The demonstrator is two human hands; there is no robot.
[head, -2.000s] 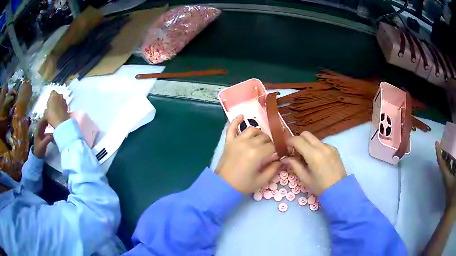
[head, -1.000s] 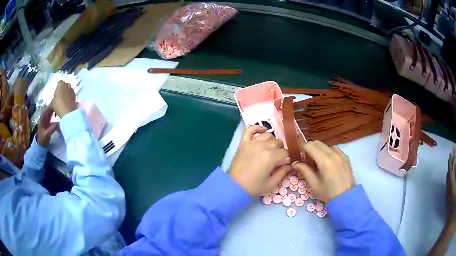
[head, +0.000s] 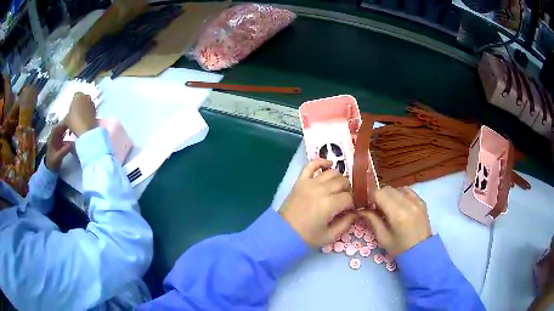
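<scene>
A pale pink open-topped box (head: 328, 121) stands tilted in front of me, with a spoked cutout inside. A brown strap (head: 362, 159) runs along its right side. My left hand (head: 322, 200) grips the near left part of the box, fingers over its rim. My right hand (head: 398, 220) is at the strap's near end, its fingertips meeting my left thumb there. The fingers hide the strap end and whatever is between them. Pink buttons (head: 355, 263) lie in a loose pile on the white foam sheet (head: 340, 288), under and below my hands.
A strap pile (head: 419, 143) lies behind the box. A strapped box (head: 485, 173) stands at right, more (head: 516, 91) at far right. A single strap (head: 243, 88) and a parts bag (head: 240, 36) lie beyond. A neighbour's hands (head: 81, 115) work at left; part of another person shows at the right edge.
The view has shifted, so things sit further right and somewhat lower. The box looks slightly more upright between my hands. Both hands keep their hold. The right neighbour's hand has moved lower at the edge.
</scene>
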